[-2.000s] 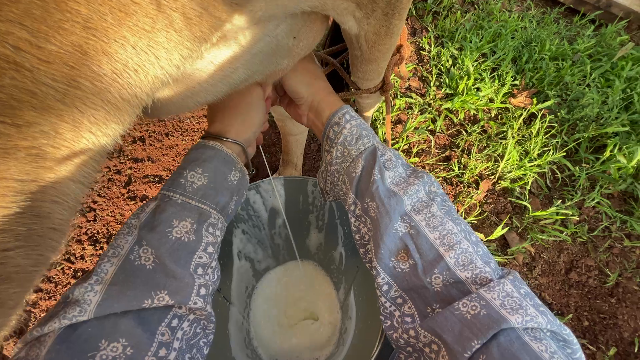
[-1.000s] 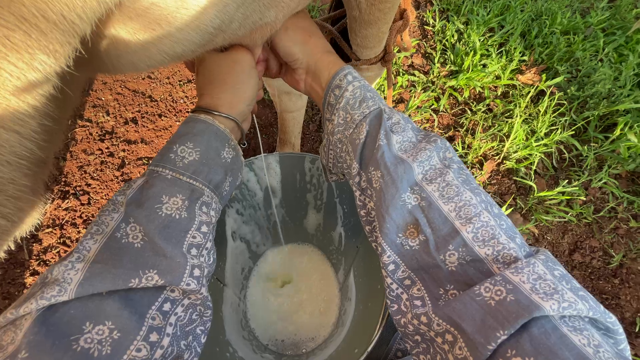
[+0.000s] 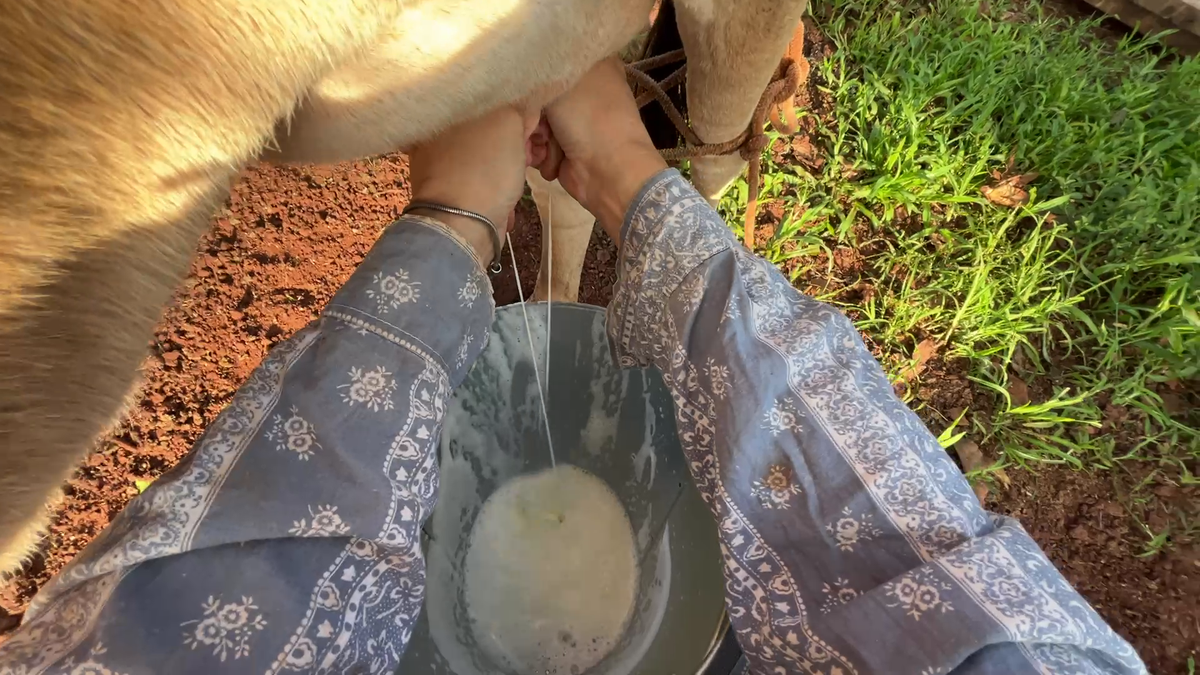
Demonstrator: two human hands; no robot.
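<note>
Under the belly of a tan cow (image 3: 450, 75), my left hand (image 3: 473, 169) and my right hand (image 3: 595, 136) are close together at the udder. Their fingers are closed around teats, which the hands mostly hide. Two thin streams of milk run down below them, one clearly reaching the frothy milk (image 3: 551, 567) in the grey bucket (image 3: 600, 375). The bucket stands below and between my forearms, with milk streaks on its inner wall. A metal bracelet is on my left wrist, and both sleeves are blue with a pale floral pattern.
A brown rope (image 3: 698, 148) is tied around the cow's leg (image 3: 736, 80) just beyond my right hand. Another pale leg (image 3: 562, 239) stands behind the bucket. Red soil (image 3: 272, 253) lies at left, green grass (image 3: 1012, 216) at right.
One stream of milk shows in the earlier frames; now two are visible. Both hands stay at the udder. The cow's flank at left shifts in view between frames.
</note>
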